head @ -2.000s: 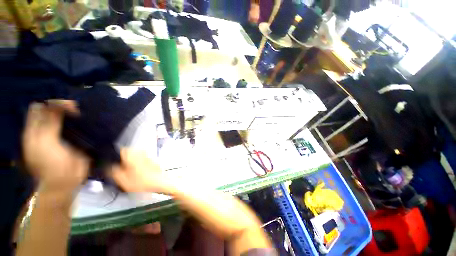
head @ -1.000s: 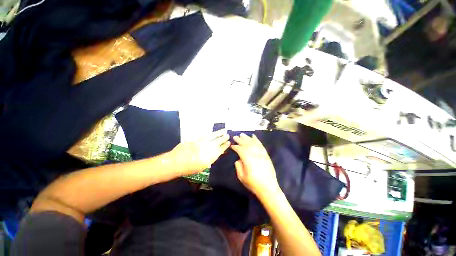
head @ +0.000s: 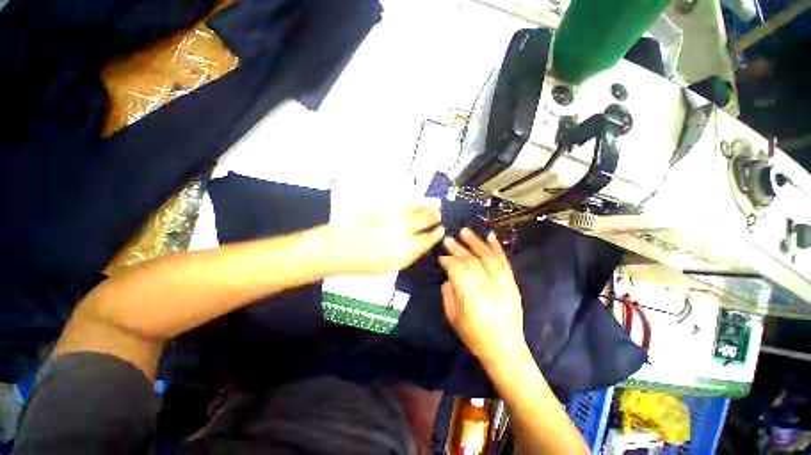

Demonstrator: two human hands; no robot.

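Note:
A dark navy garment panel (head: 569, 311) lies under my hands and under the head of the white sewing machine (head: 658, 151), draping over the table's front edge. My left hand (head: 391, 238) has its fingertips on the cloth just left of the needle area. My right hand (head: 485, 298) lies flat on the panel, fingers pointing toward the needle area and pressing the cloth. A small navy end of cloth (head: 438, 186) shows beside the presser foot area. The needle itself cannot be made out.
A large navy garment heap (head: 80, 195) covers the left side over a brown taped surface (head: 164, 75). Red scissor handles (head: 633, 322) show beneath the machine arm. A green tube (head: 605, 35) stands above the head. Below are a blue basket with yellow items (head: 655, 416) and an orange bottle (head: 472, 427).
The view has moved closer to the machine head. Both hands and the navy panel have come up to the needle area, with the cloth edge now at the presser foot.

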